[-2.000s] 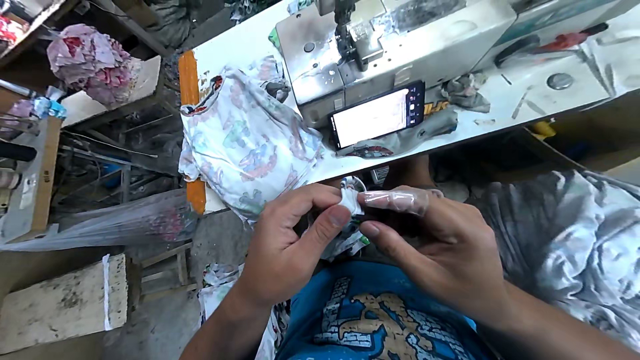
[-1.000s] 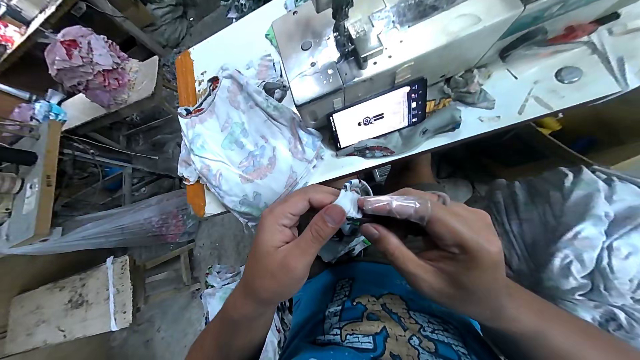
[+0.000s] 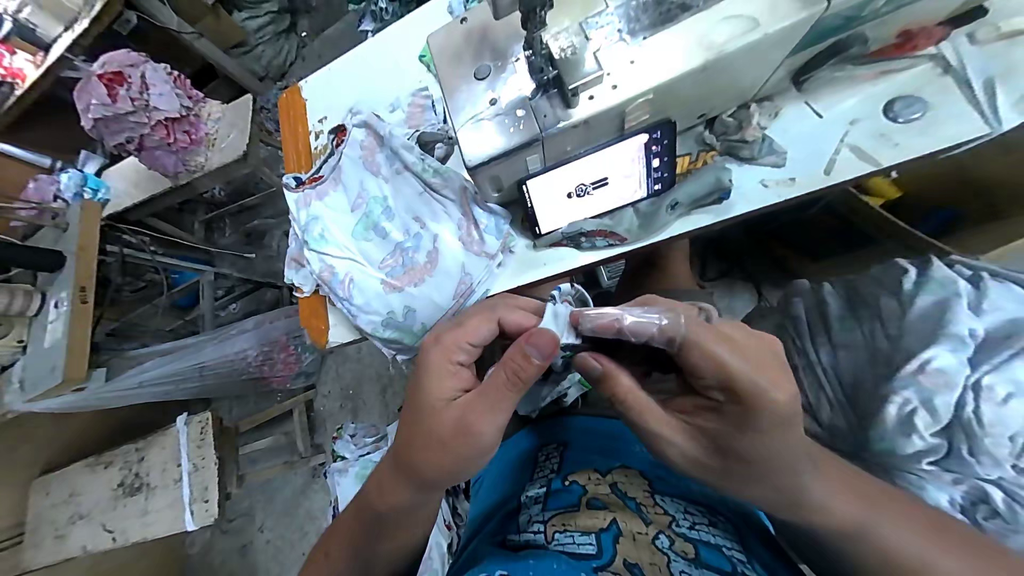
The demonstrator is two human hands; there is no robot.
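Note:
My left hand (image 3: pixel 472 384) pinches a small piece of white cloth (image 3: pixel 560 320) between thumb and forefinger, above my lap. Close on its right is my right hand (image 3: pixel 704 384), its forefinger wrapped in clear plastic and touching the cloth's edge. Whether the right fingers grip anything is hard to tell, as a dark thing between the hands is mostly hidden. More printed fabric (image 3: pixel 560 390) shows below the fingers. On the table ahead, a white printed garment (image 3: pixel 400 232) lies left of a lit phone (image 3: pixel 596 180).
An industrial sewing machine (image 3: pixel 640 72) stands on the white table (image 3: pixel 840 152). Grey cloth (image 3: pixel 648 212) lies along the front edge by the phone. At right is a large heap of grey fabric (image 3: pixel 920 368). A wooden stool (image 3: pixel 124 480) and pink cloth bundle (image 3: pixel 144 112) are at left.
The phone's screen showed no dark figure two seconds ago and now shows one. Both hands stay nearly in place around the white cloth.

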